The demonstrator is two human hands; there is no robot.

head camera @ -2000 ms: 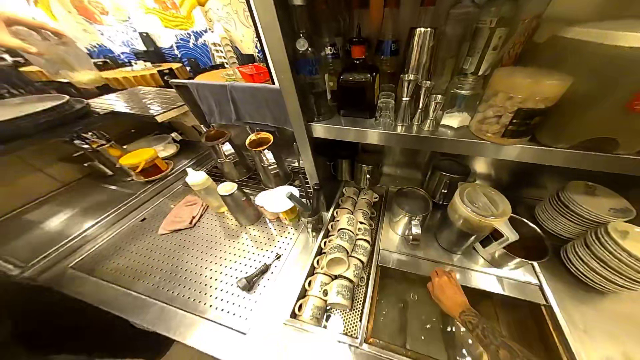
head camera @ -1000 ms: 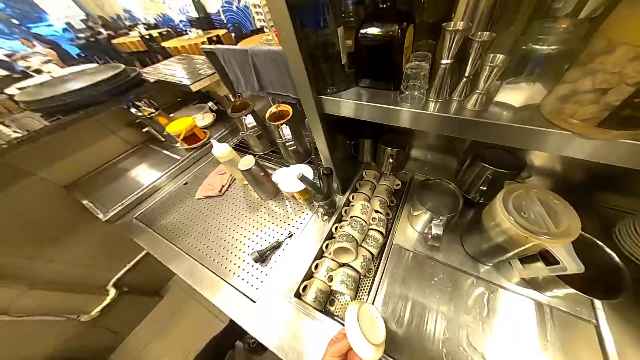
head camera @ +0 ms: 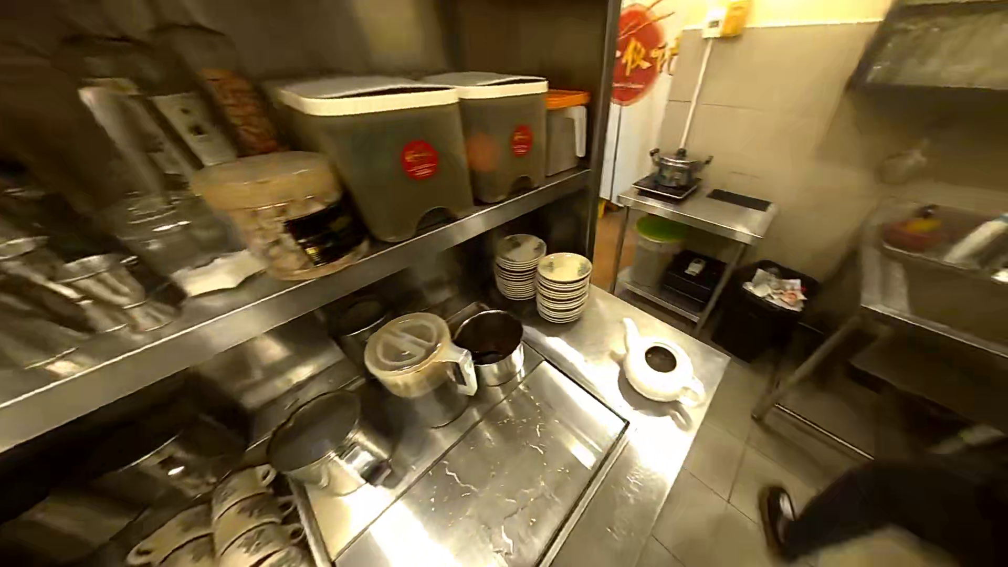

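Observation:
Neither of my hands shows in the view now. A white teapot (head camera: 658,368) without a lid stands on the steel counter at the right, its spout toward the back. Left of it a wet steel cover (head camera: 512,465) lies in the counter. Behind that cover are a clear lidded pitcher (head camera: 417,366) with a handle, an open steel pot (head camera: 492,346) with dark contents, and a steel jug (head camera: 331,441). Patterned cups (head camera: 252,520) lie in rows at the lower left. Two stacks of saucers (head camera: 563,287) stand near the back upright.
A shelf (head camera: 315,295) above the counter holds large plastic bins (head camera: 378,150) and a tub (head camera: 279,213). Past the counter are a side table (head camera: 701,209) with a pot (head camera: 676,168), a full trash bin (head camera: 768,299) and a sink (head camera: 937,252). A person's leg (head camera: 890,504) is at the lower right.
The view has swung far to the right. One second ago a hand held a small white object beside the cups; neither shows now. The teapot and side table have come into view.

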